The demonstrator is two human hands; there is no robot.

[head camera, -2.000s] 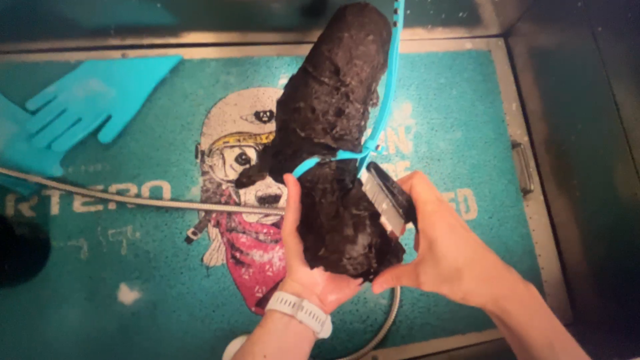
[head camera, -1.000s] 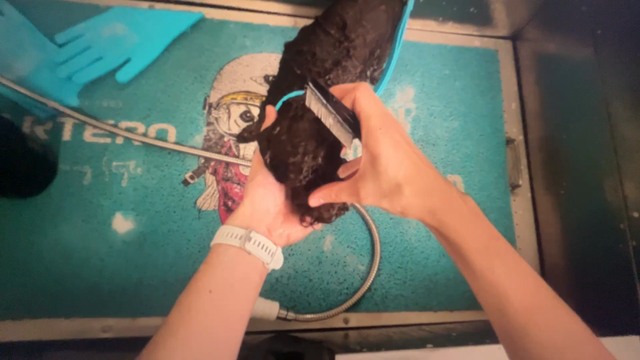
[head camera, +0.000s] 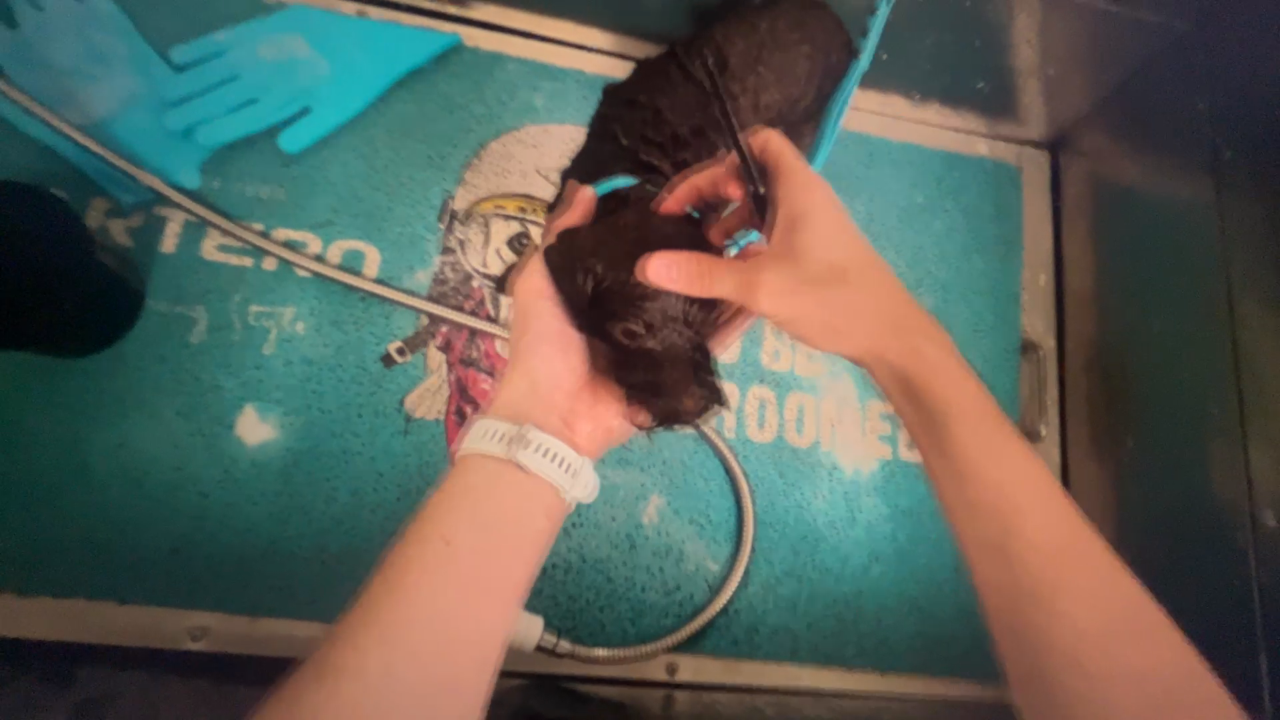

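Note:
A wet dark-furred dog stands on a teal printed mat, its head towards me. My left hand, below a white wrist band, cups the dog's head and jaw from the left and beneath. In my right hand is a dark comb, seen nearly edge-on, its far end over the dog's back. The thumb of that hand points at the top of the head. A light blue loop lead runs round the neck and up to the right. The dog's far side is hidden.
A metal shower hose crosses the mat behind my left hand and curves round to a white fitting near the front rim. Turquoise rubber gloves lie at the back left, a black rounded object at the left. A metal frame edges the mat.
The comb was flat against the dog's head and neck one second ago; now it is turned edge-on and raised towards the back. The left hand still cups the head. The view has shifted closer.

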